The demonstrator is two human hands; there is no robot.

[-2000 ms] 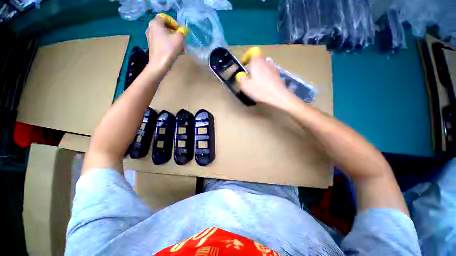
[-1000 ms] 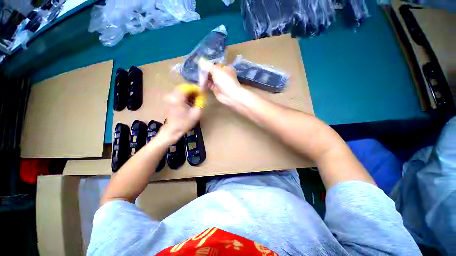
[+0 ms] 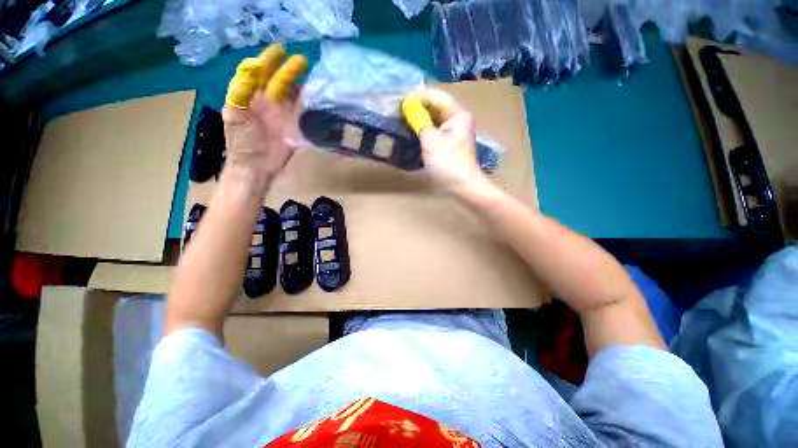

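My right hand (image 3: 448, 140), yellow cots on its fingertips, grips the right end of a black housing (image 3: 363, 138) above the cardboard sheet (image 3: 437, 254). Clear film (image 3: 363, 74) lies over and behind the housing. My left hand (image 3: 258, 118) is at the housing's left end, fingers raised and apart, thumb blurred against it; whether it pinches film cannot be told. Bare black housings (image 3: 329, 243) stand in a near row at left, partly hidden by my left forearm. Another housing (image 3: 207, 144) shows at the far left. A bagged part (image 3: 487, 154) is mostly hidden behind my right hand.
Bagged housings (image 3: 512, 39) stand close together at the bench's far side. Crumpled bags (image 3: 254, 26) lie at the far left. A spare cardboard sheet (image 3: 101, 175) is at left, an open carton (image 3: 61, 350) below it. More housings (image 3: 752, 188) lie on cardboard at right.
The bagged housing in my right hand has turned from slanted to nearly level and moved closer to me. My left hand has moved up and left, its fingers now spread.
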